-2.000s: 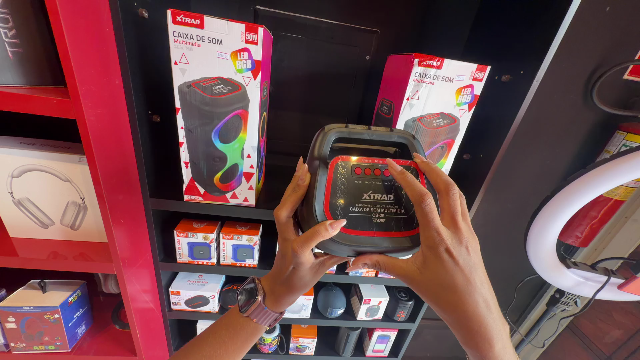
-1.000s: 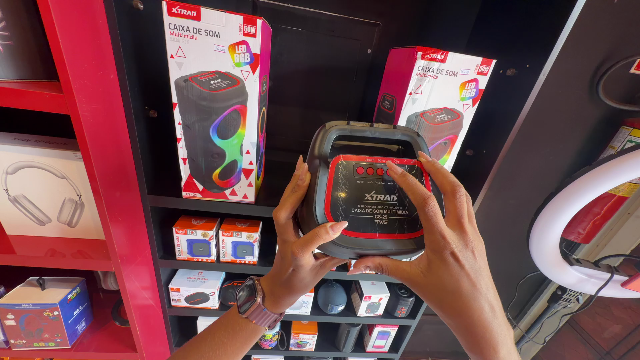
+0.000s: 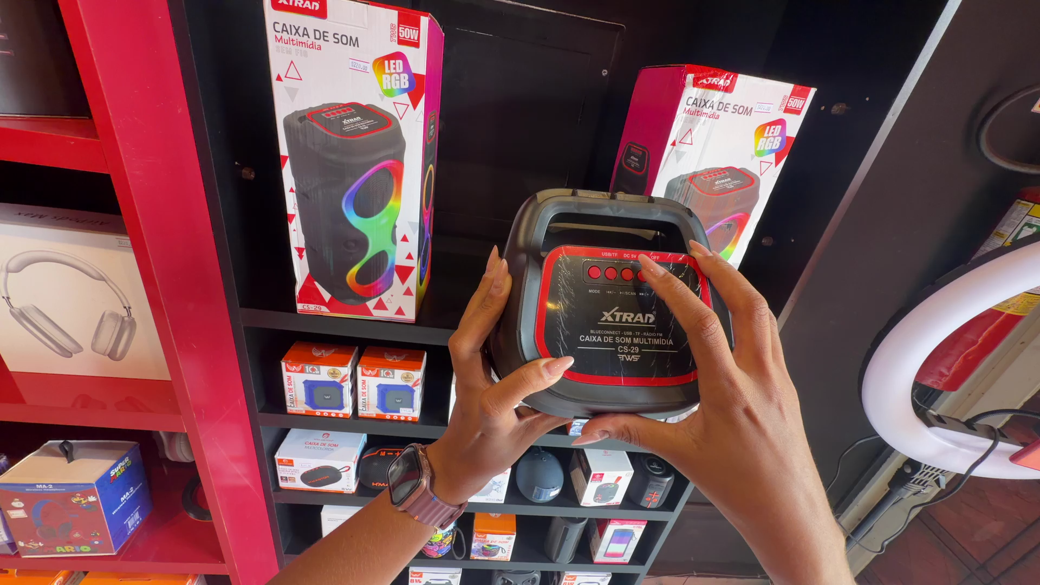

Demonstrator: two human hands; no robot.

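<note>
A black portable speaker with a red-trimmed control panel [image 3: 621, 325] is held up in both hands, its carry handle toward the top. My left hand [image 3: 487, 370], a smartwatch [image 3: 414, 483] on its wrist, grips the speaker's left side and lower edge, thumb on the panel's lower left corner. My right hand [image 3: 723, 366] holds the right side, with the thumb under the lower edge. One right fingertip lies at the rightmost of the red buttons [image 3: 611, 274]; another rests near the panel's upper right corner. The speaker's underside is hidden.
Two tall speaker boxes, one left [image 3: 349, 171] and one right [image 3: 715, 146], stand on the black shelf [image 3: 349, 325]. Lower shelves hold several small boxed and loose speakers. A headphone box [image 3: 81, 292] is in the red shelving. A ring light [image 3: 902, 382] with cables stands at right.
</note>
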